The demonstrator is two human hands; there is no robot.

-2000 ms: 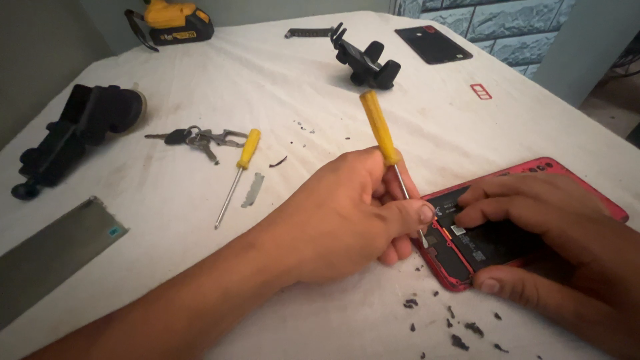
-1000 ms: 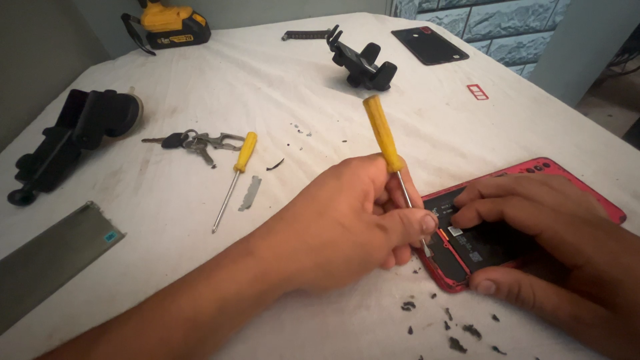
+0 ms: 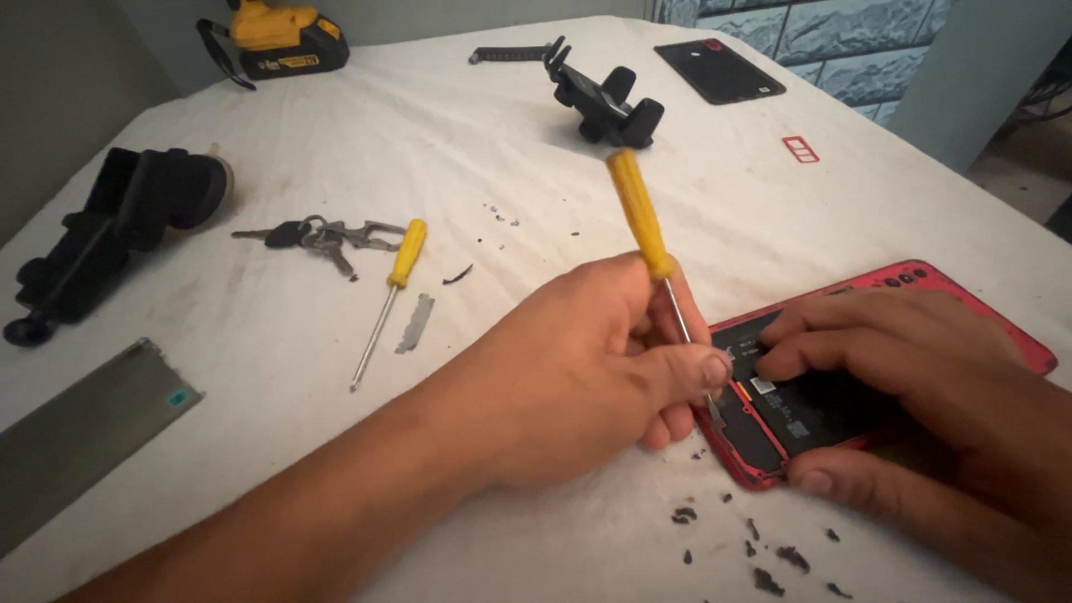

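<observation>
My left hand (image 3: pixel 586 368) grips a yellow-handled screwdriver (image 3: pixel 638 213) by its shaft and lower handle, the handle leaning up and away. Its flat tip touches the bottom end of a red smartphone frame (image 3: pixel 988 314), beside a narrow dark recess. A black battery (image 3: pixel 821 406) fills the middle of the frame. Across the battery lies my right hand (image 3: pixel 904 394), fingers on its top and thumb at the frame's near edge, steadying the phone. Dark torn scraps (image 3: pixel 791 557) are scattered on the white cloth just below the phone.
A second yellow screwdriver (image 3: pixel 406 255), a bunch of keys (image 3: pixel 327 239) and a grey strip (image 3: pixel 414 322) lie left of my hands. Farther off are black phone holders (image 3: pixel 607 105), a dark back panel (image 3: pixel 720 71) and a cordless tool (image 3: pixel 289 42). A grey display panel (image 3: pixel 84 444) lies near left.
</observation>
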